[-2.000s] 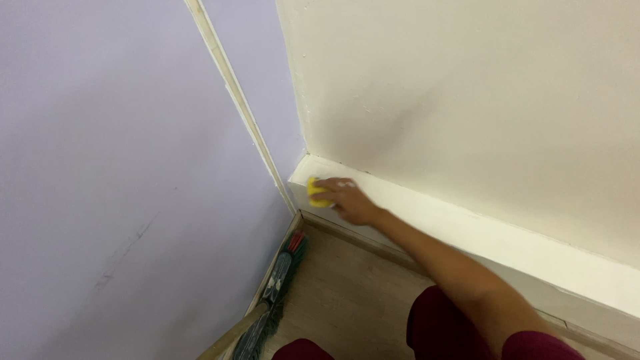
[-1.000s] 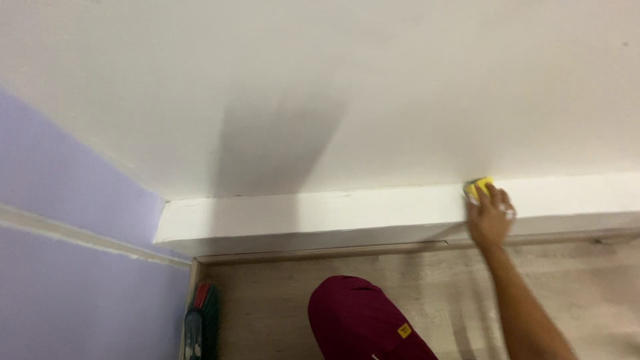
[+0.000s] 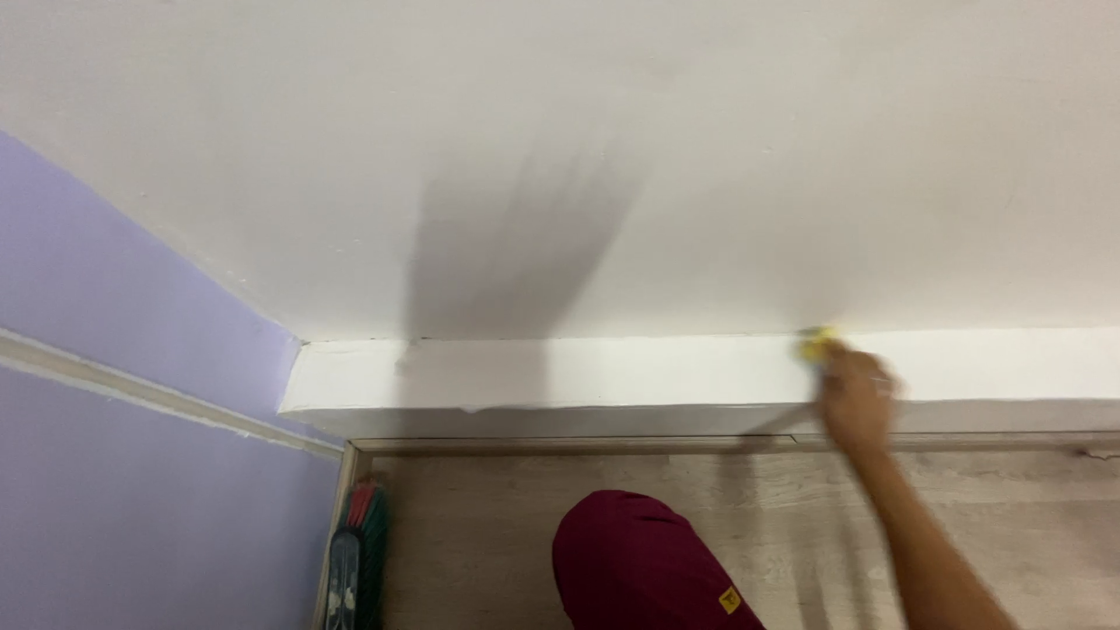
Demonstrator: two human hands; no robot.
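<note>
My right hand (image 3: 859, 394) is closed around a yellow sponge (image 3: 817, 345), blurred by motion. The sponge touches the top of a white ledge (image 3: 647, 371) that runs along the foot of the off-white wall (image 3: 700, 175). A ring shows on one finger. The forearm reaches up from the lower right. My left hand is outside the view.
A lilac wall (image 3: 149, 490) with a pale trim strip (image 3: 157, 391) meets the ledge at left. In that corner a brush head with green and red bristles (image 3: 374, 534) stands on the wood-look floor (image 3: 472, 534). My knee in maroon cloth (image 3: 639, 560) is below the ledge.
Two seconds ago the sponge was at the ledge's left end by the corner; it is now well to the right along the ledge. The view has swung toward the off-white wall.
</note>
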